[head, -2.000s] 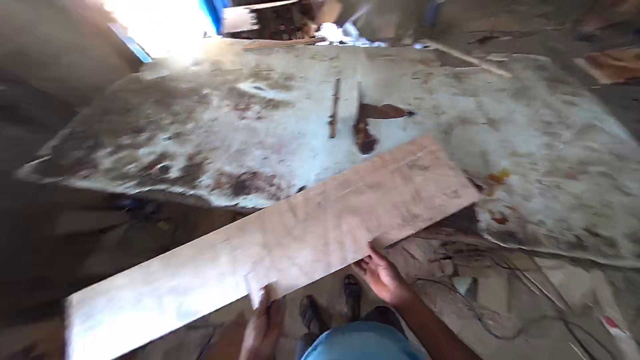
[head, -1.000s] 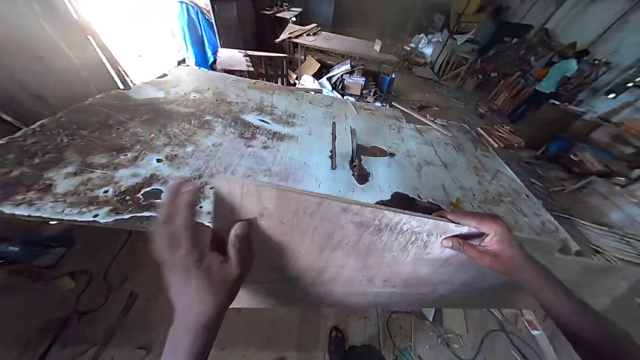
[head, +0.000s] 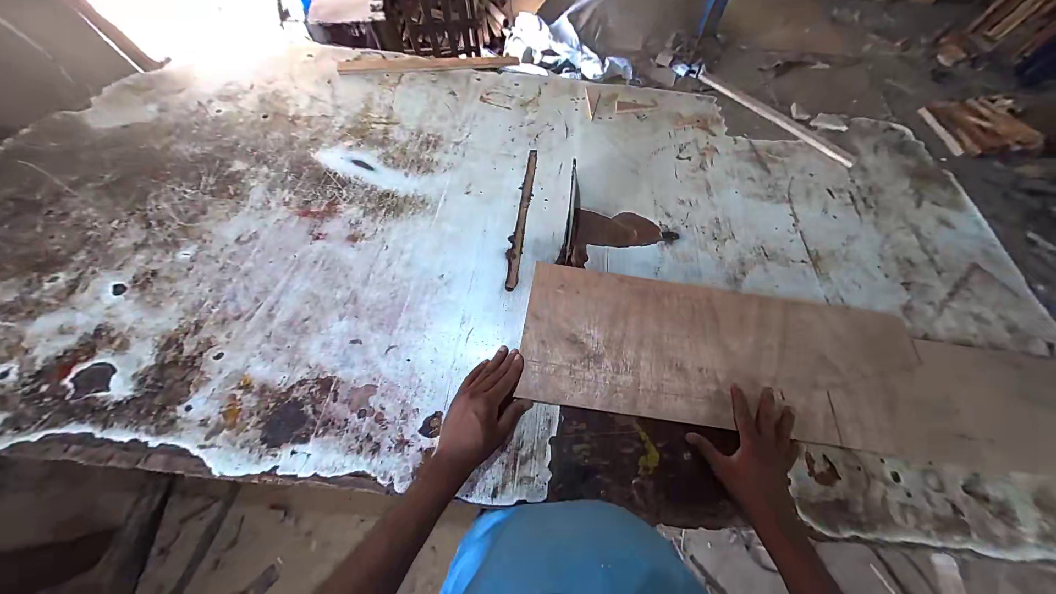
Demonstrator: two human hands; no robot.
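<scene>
A thin plywood panel (head: 676,355) lies flat on the worn, stained tabletop (head: 272,272), over its right front part. My left hand (head: 480,408) rests at the panel's left end, fingertips against the edge, palm on the table. My right hand (head: 755,450) lies spread at the panel's front edge, fingers on the wood. Another thin board (head: 982,404) adjoins or overlaps the panel at the right. Neither hand is closed around anything. Behind the panel a narrow slot (head: 571,210) and a wooden strip (head: 521,221) run away from me.
A long wood strip (head: 429,63) lies along the table's back edge, and a pale batten (head: 775,117) reaches over the back right. Ragged holes (head: 619,229) open in the tabletop. Crumpled plastic sheeting (head: 553,41) and wood offcuts (head: 982,128) are beyond the table.
The panel, held up in both hands earlier, now lies flat on the table. My left hand has come down to its left end, and my right hand has let go of its edge and lies spread.
</scene>
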